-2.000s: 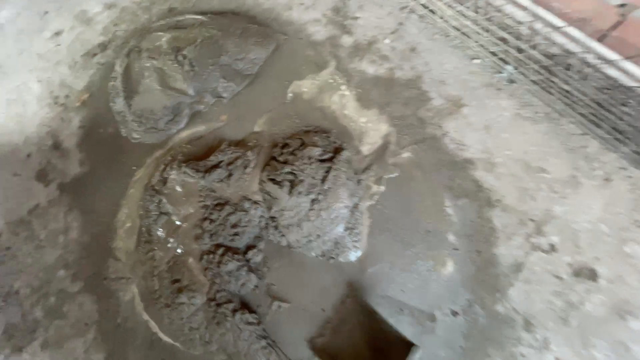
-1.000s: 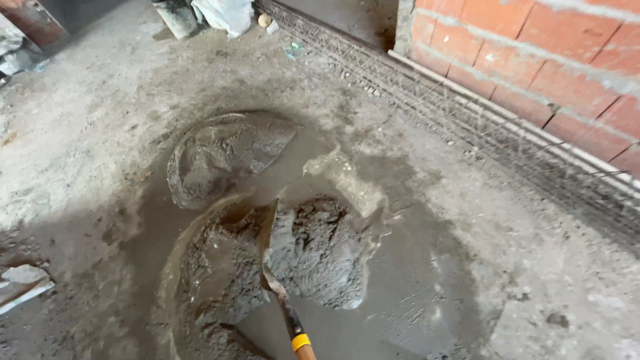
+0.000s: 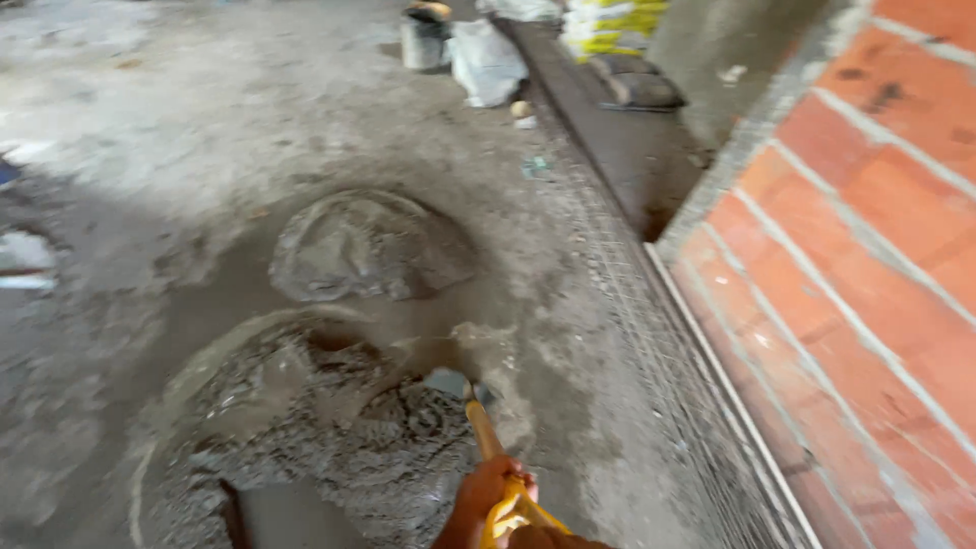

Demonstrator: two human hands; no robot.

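Observation:
My left hand (image 3: 492, 488) is closed round the wooden shaft of a shovel (image 3: 482, 427). My right hand (image 3: 553, 538), cut off by the bottom edge, is at the yellow grip; its fingers are mostly hidden. The shovel's blade, partly hidden, meets the right side of a pile of wet grey mortar (image 3: 328, 412). A smaller, smoother mound of mortar (image 3: 366, 248) lies beyond it on the concrete floor.
A brick wall (image 3: 862, 290) rises at the right, with wire mesh and metal bars (image 3: 648, 328) along its foot. A bucket (image 3: 425, 42), a white sack (image 3: 488, 65) and stacked bags (image 3: 621, 27) stand farther off.
The view has swung up and right. The shovel, seen one second ago standing in the middle of the pile, is now at its right side. Both hands have come into view.

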